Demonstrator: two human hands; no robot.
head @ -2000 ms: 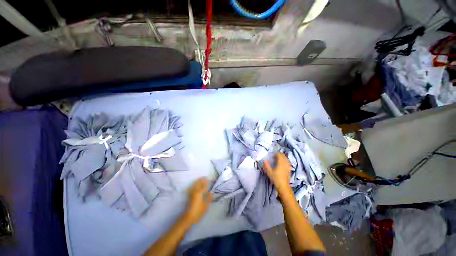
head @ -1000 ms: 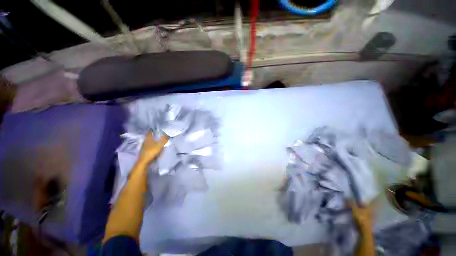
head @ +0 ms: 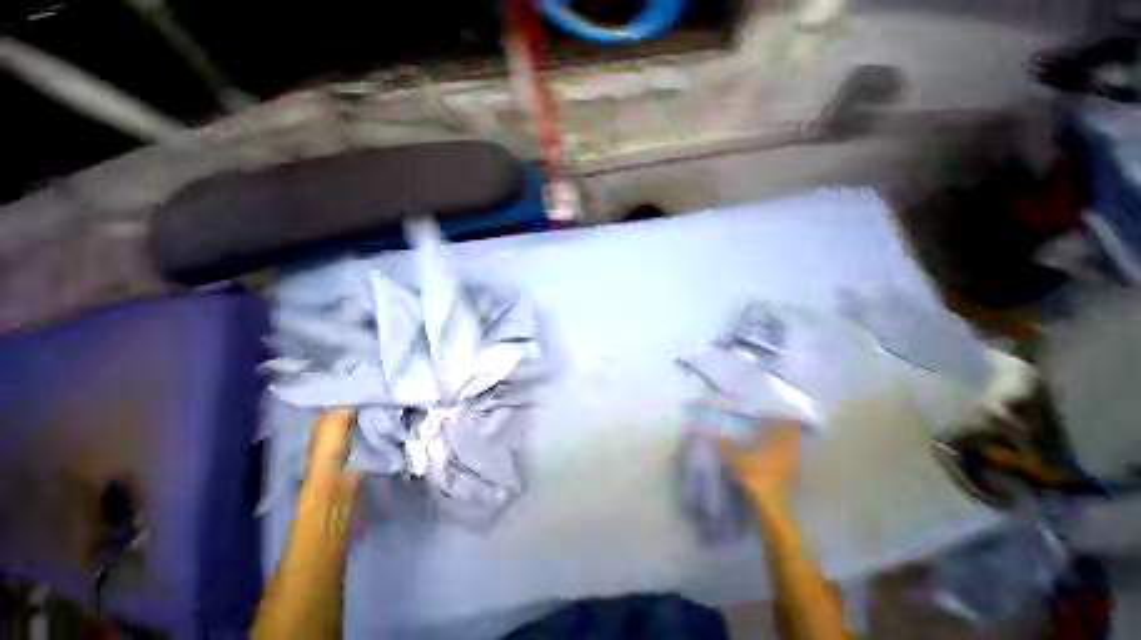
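Tied bundles of light blue-grey cut pieces (head: 469, 375) lie heaped on the left of the cloth-covered table (head: 613, 300), some pieces sticking up and a pale tie strip at the middle. My left hand (head: 328, 450) is at the heap's lower left edge; its fingertips are partly hidden by the pieces, so its grip cannot be told. A smaller bundle of cut pieces (head: 713, 481) lies right of centre. My right hand (head: 766, 456) is blurred, its fingers closed on that bundle.
A long dark padded board (head: 338, 206) lies behind the table. A purple-covered surface (head: 138, 438) adjoins on the left. The iron (head: 982, 463) is at the right edge, near a grey curved piece (head: 913, 325) and grey scraps (head: 1001, 575).
The heap on the left has grown and its pieces stand higher. Fewer bundles lie on the right. My right hand has moved inward from the table's right side. The view has shifted.
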